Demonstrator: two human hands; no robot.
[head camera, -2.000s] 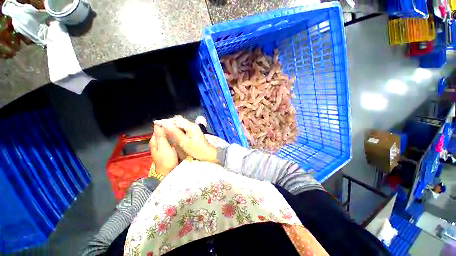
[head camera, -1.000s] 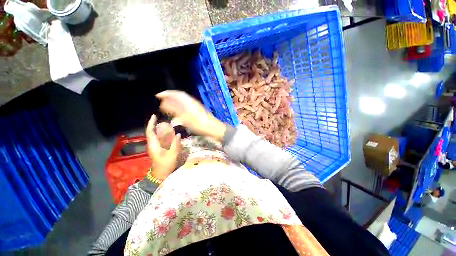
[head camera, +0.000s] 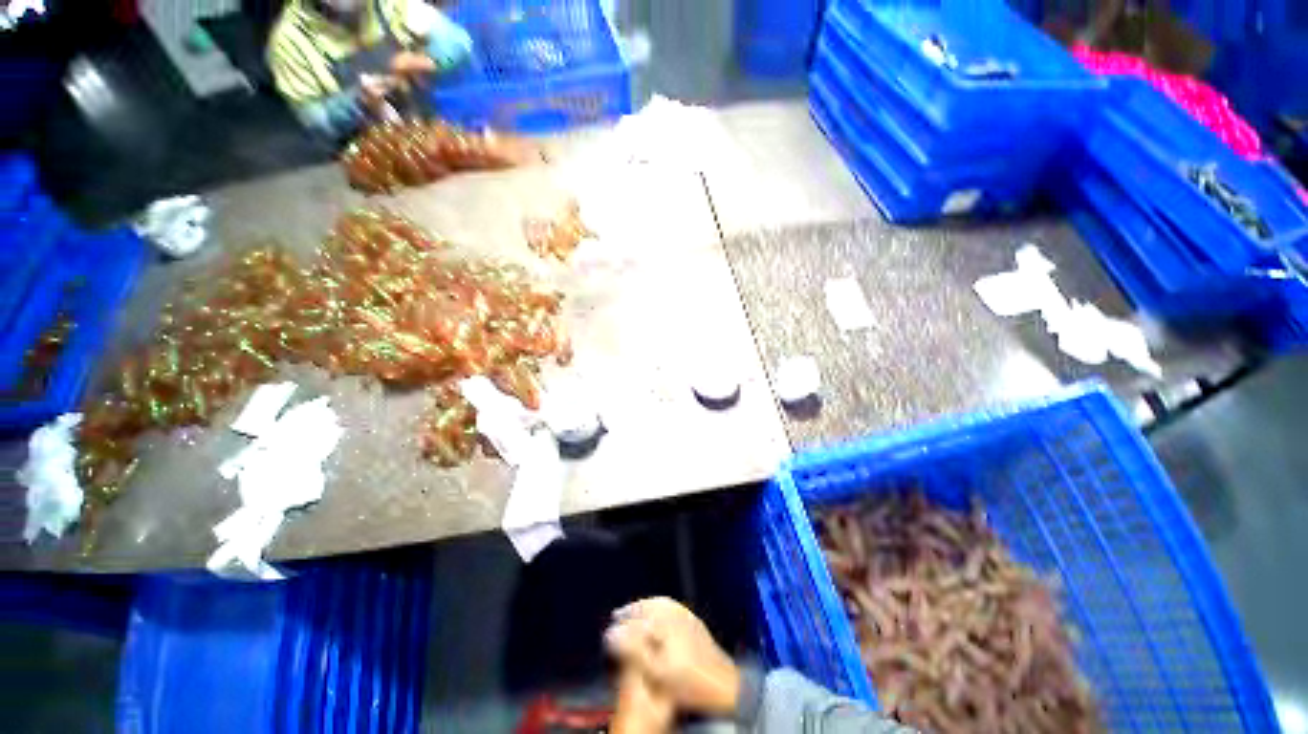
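Note:
My right hand [head camera: 680, 648], with a grey sleeve, is at the bottom centre, clasped over my left hand [head camera: 641, 706], which is mostly cut off by the lower edge. Both are slightly blurred; whether anything is between them is hidden. Close by on the right stands a blue mesh crate [head camera: 1185, 534] holding a heap of pale moulded toys [head camera: 954, 617]. On the table ahead, to the left, lies a large heap of amber moulded toys [head camera: 416, 308].
White cloths [head camera: 280, 480] lie on the speckled table [head camera: 646, 466]; one hangs over its front edge. Small cups [head camera: 796, 380] stand near that edge. A person [head camera: 352, 65] works across the table. Stacked blue totes [head camera: 954, 108] stand at right back; more are below left.
The view has lifted to show the whole table. My hands, apart one second ago, are together again and now low in the picture. The apron is out of view.

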